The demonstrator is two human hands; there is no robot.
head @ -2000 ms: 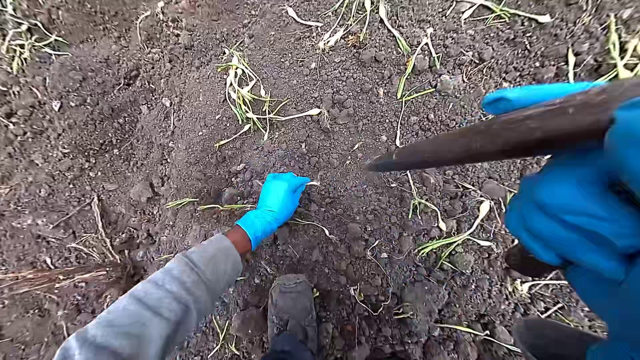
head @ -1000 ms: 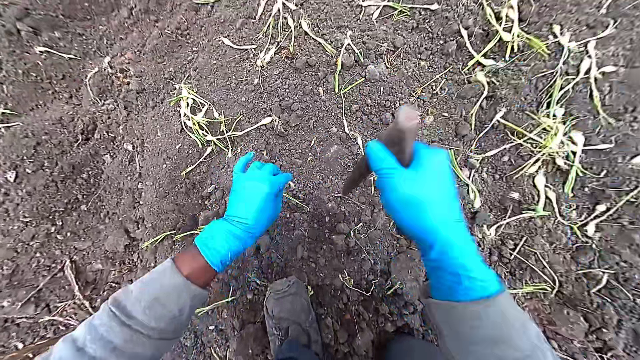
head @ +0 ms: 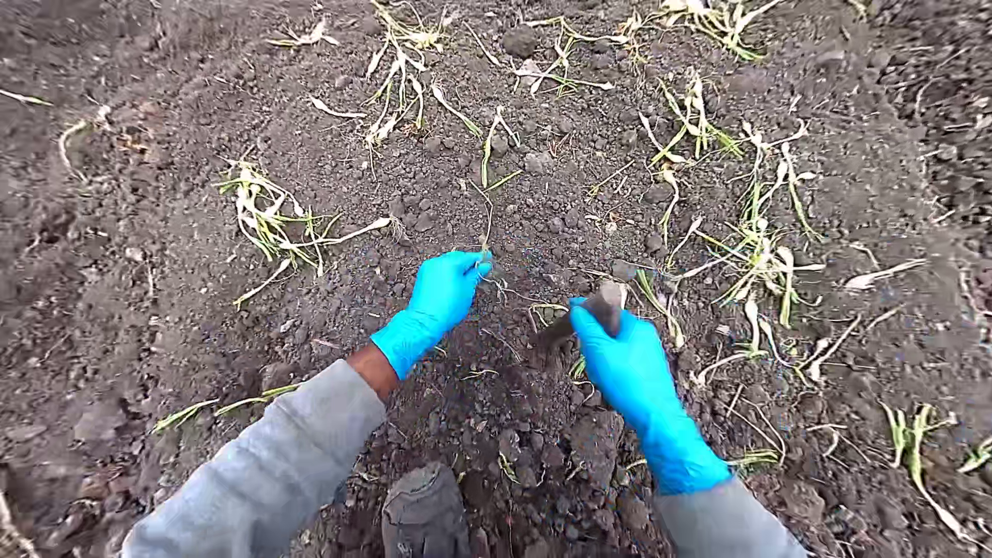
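My left hand, in a blue glove, pinches a thin, stringy seedling between thumb and fingertips just over the soil, left of centre. My right hand, gloved in blue too, is closed around a short dark wooden stick; the stick's lower end points down and left to the soil and is blurred. Left of my left hand lies a bunch of pale bulb seedlings with green leaves. A larger heap of such seedlings lies to the right of my right hand.
Dark, crumbly soil with clods surrounds both hands. More seedlings lie scattered farther forward, and some green shoots are at the lower left. My shoe stands on the soil at the bottom centre.
The stick, raised close to the camera two seconds ago, is now low at the soil in my right hand. My left hand, fingers spread one second ago, has closed on a thin seedling.
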